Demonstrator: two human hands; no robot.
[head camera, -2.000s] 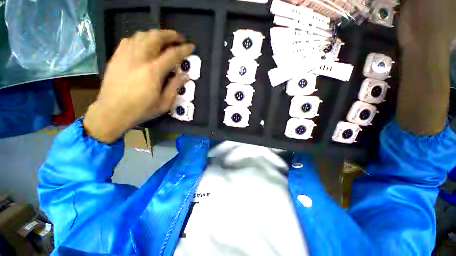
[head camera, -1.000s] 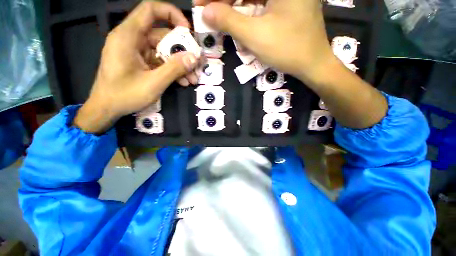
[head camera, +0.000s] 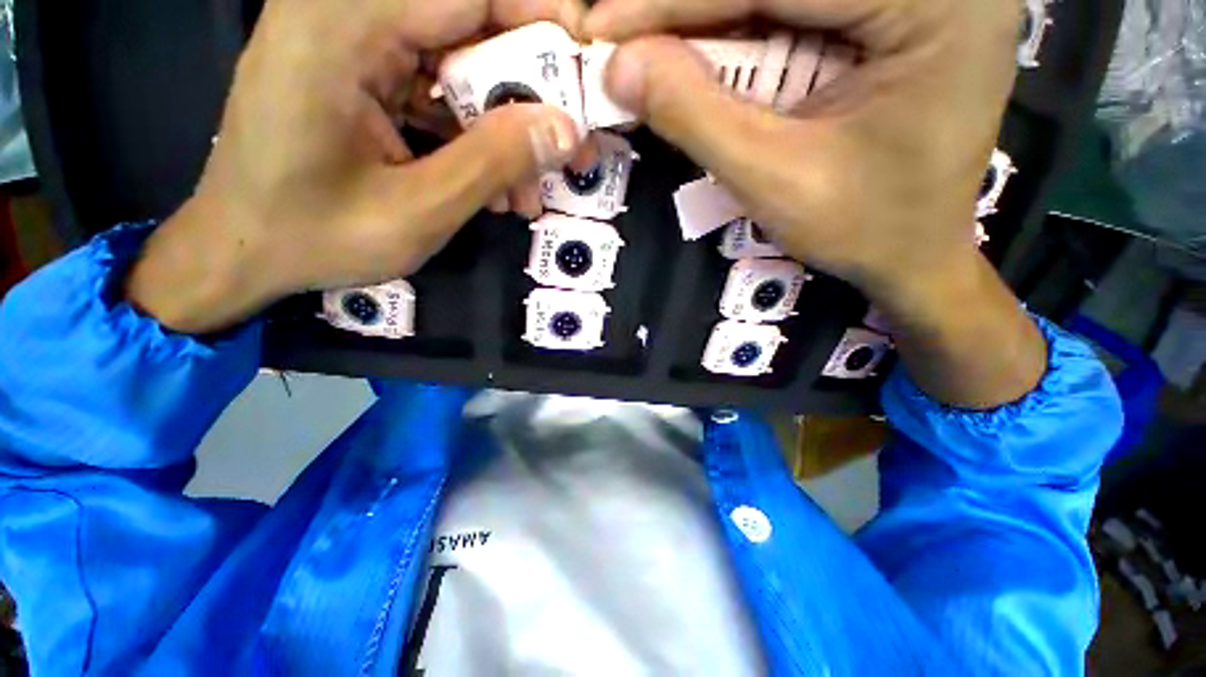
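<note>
My left hand [head camera: 357, 159] holds a pale pink-white watch body [head camera: 516, 69] with its dark round sensor up, thumb on its lower edge. My right hand [head camera: 807, 132] pinches a pale strap half [head camera: 602, 87] between thumb and forefinger. The strap's end meets the right side of the watch body; I cannot tell if it is seated. More strap pieces [head camera: 780, 66] show between the right fingers. Both hands are over the black compartment tray [head camera: 450, 347] and partly cut off by the top edge.
Watch bodies stand in short columns in the tray, such as one at the front middle [head camera: 566, 320] and one further right [head camera: 742, 348]. A loose strap end [head camera: 708, 208] lies near my right hand. A clear poly bag [head camera: 1161, 119] is at the right.
My right hand has come down from the far right of the tray and brought a strap half against the watch body. My left hand has lifted that body from the left column.
</note>
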